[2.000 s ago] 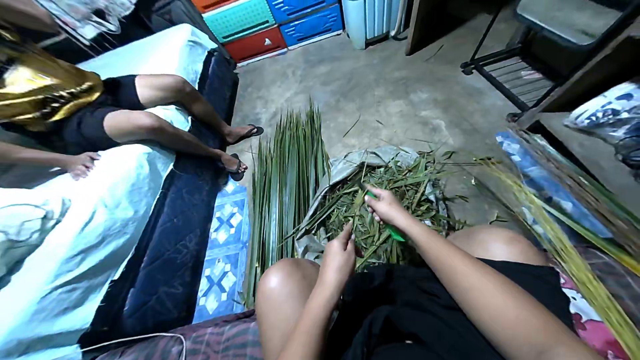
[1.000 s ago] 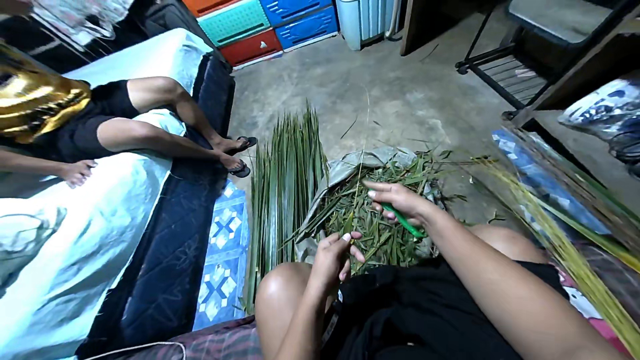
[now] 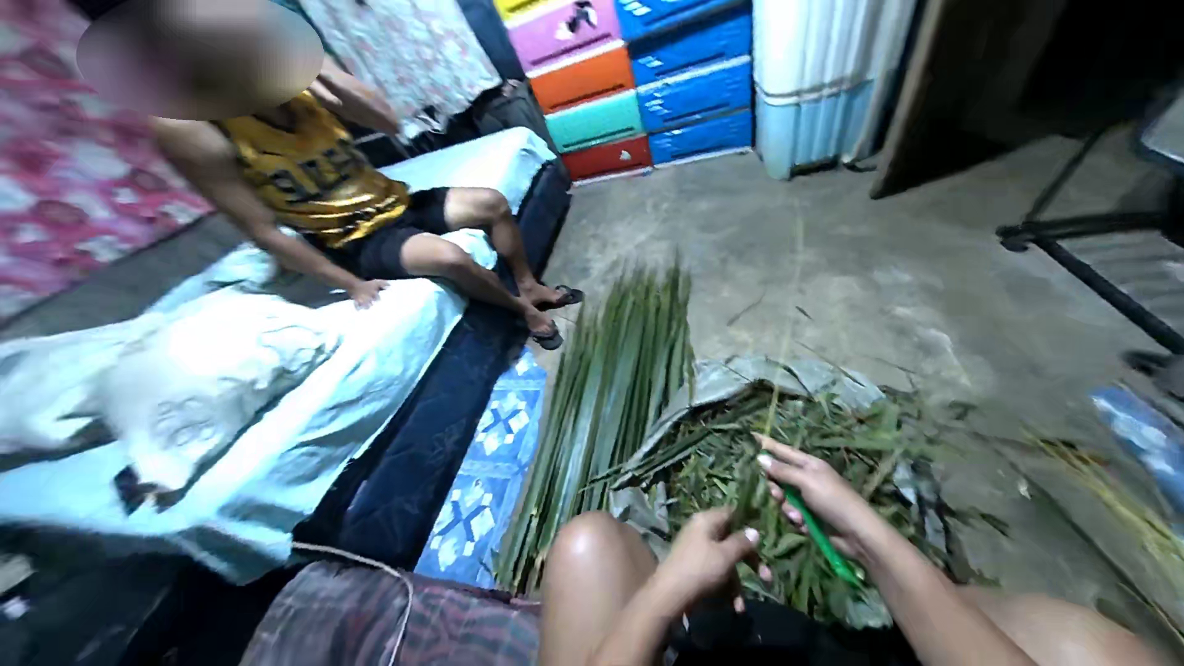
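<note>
My right hand [image 3: 814, 490] grips a green-handled tool [image 3: 823, 541], probably a knife; its blade is hard to make out. A thin pale leaf midrib [image 3: 775, 398] rises from that hand's fingertips. To its left, my left hand [image 3: 708, 555] has curled fingers near a blurred green leaf strip; whether it holds the strip I cannot tell. Below and beyond both hands, green leaf scraps [image 3: 721, 472] lie heaped on a grey sack [image 3: 740, 375]. Long green palm leaflets [image 3: 620, 370] lie side by side on the floor, left of the heap.
A person [image 3: 324, 203] sits on a bed [image 3: 370, 370] at the left, feet in slippers near the leaflets. Colourful plastic drawers [image 3: 638, 83] stand at the back. A black metal frame [image 3: 1091, 277] is at the right, with yellowish midribs [image 3: 1110, 499] below it.
The view has tilted up and left. My right hand has turned, and a long thin midrib now stands up from its fingers. The seated person's other arm is now visible, raised.
</note>
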